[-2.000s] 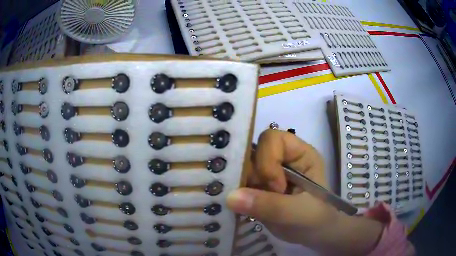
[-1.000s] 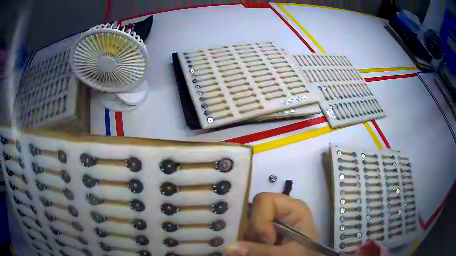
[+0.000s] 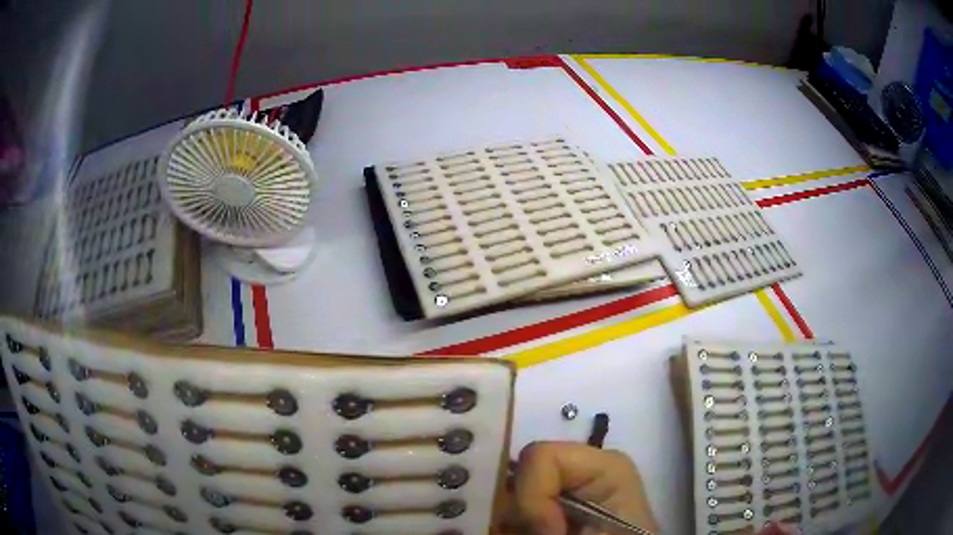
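A white foam tray [image 3: 320, 449] with tan backing is held up at the lower left, cut off by the bottom edge. Dark round driver units [image 3: 354, 405] sit at the ends of its dumbbell-shaped slots. My right hand [image 3: 580, 489] is at the tray's right edge, fingers curled, partly cut off by the bottom edge. Silver tweezers [image 3: 603, 514] are tucked in this hand. My left hand is not in view. A loose silver disc [image 3: 570, 412] and a short black strip [image 3: 599, 429] lie on the bench just beyond my right hand.
Another filled tray [image 3: 727, 434] lies at the right. Two overlapping trays [image 3: 502, 256] lie at the far side, one over a dark base. A thick tray stack [image 3: 186, 274] stands at the left beside a white fan [image 3: 238, 188]. Red, yellow and blue tape marks the bench.
The held tray and my right hand now sit lower in view, and less of each shows. More of the far bench and the wall shows. The hand still grips the tray edge with the tweezers tucked in.
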